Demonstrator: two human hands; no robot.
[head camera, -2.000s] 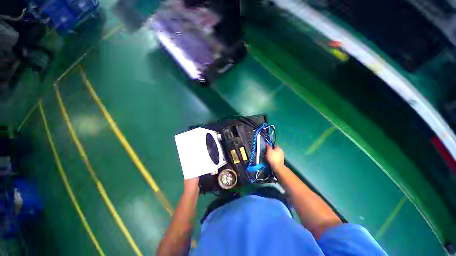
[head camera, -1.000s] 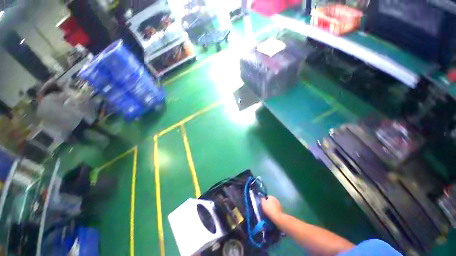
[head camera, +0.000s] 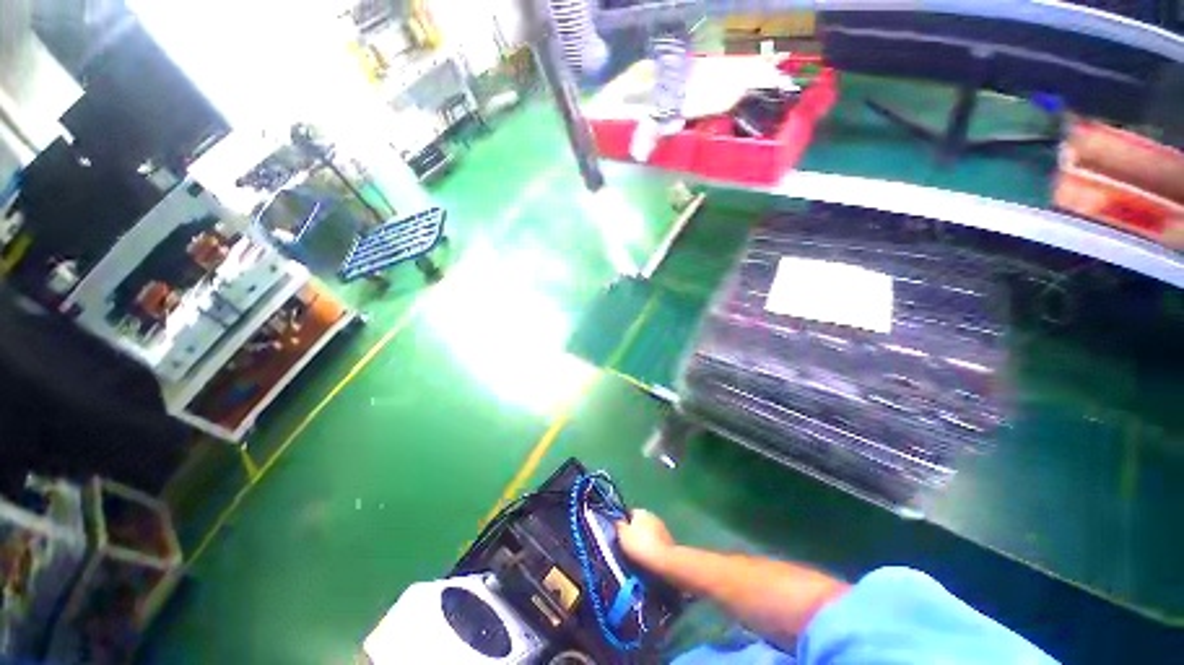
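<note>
A black equipment tray (head camera: 530, 535) is carried low in front of me, cut off by the bottom edge. My right hand (head camera: 645, 540) grips its right side. On the tray, a white box (head camera: 435, 634) with a round dark opening lies at the left. A blue coiled cord (head camera: 584, 559) lies near my right hand. A black stand with a yellow square (head camera: 562, 587) is between them. A round tin (head camera: 569, 659) shows partly at the bottom edge. My left hand is out of the picture.
A plastic-wrapped stack (head camera: 844, 377) with a white paper on top stands at the right. A red bin (head camera: 727, 150) and an orange basket (head camera: 1119, 182) are beyond it. A white cart (head camera: 195, 325) stands at the left, a blue trolley (head camera: 394, 244) farther back. Yellow lines mark the green floor.
The view has swung up and to the right along the aisle. The wrapped stack is nearer, and the slatted stack has left view. The tray stays held; my left hand has dropped out of view.
</note>
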